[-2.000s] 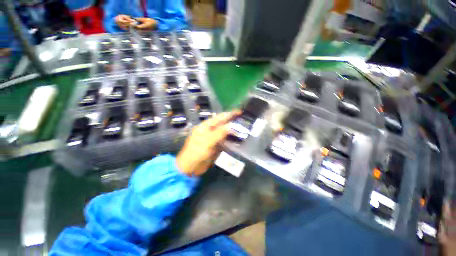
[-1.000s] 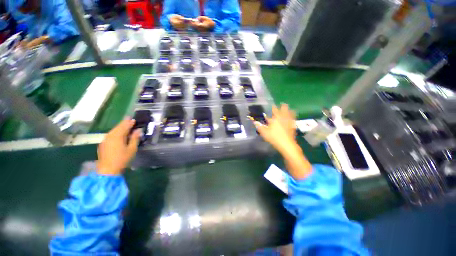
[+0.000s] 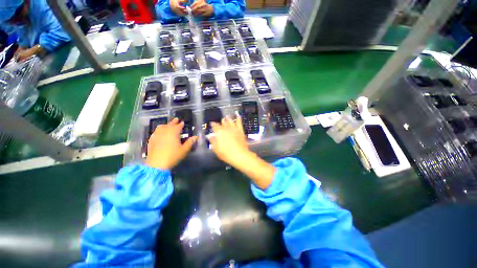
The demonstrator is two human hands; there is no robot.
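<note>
A clear plastic phone tray (image 3: 137, 123) lies on top of a stack in front of me, holding black keypad phones in two rows. My left hand (image 3: 168, 146) is over the near row at its left, fingers at the second phone (image 3: 184, 116). My right hand (image 3: 229, 142) has its fingertips at the middle phone (image 3: 213, 113). The fingers partly hide both phones, and a firm grip cannot be made out. The two rightmost near phones, the fourth (image 3: 250, 116) and fifth (image 3: 281, 113), show their keys. The leftmost near phone (image 3: 158, 123) is partly covered by my left hand.
Another tray of phones (image 3: 191, 62) stands behind. A long white box (image 3: 97, 111) lies left; a touchscreen smartphone (image 3: 382, 145) lies on a white box right. A wrapped tray stack (image 3: 426, 141) stands far right. Metal posts rise both sides. Two people in blue sit beyond.
My right hand has moved left from the rightmost near phone to the middle one. My left hand has moved right. The two rightmost near phones now show keys, their faces changed from before.
</note>
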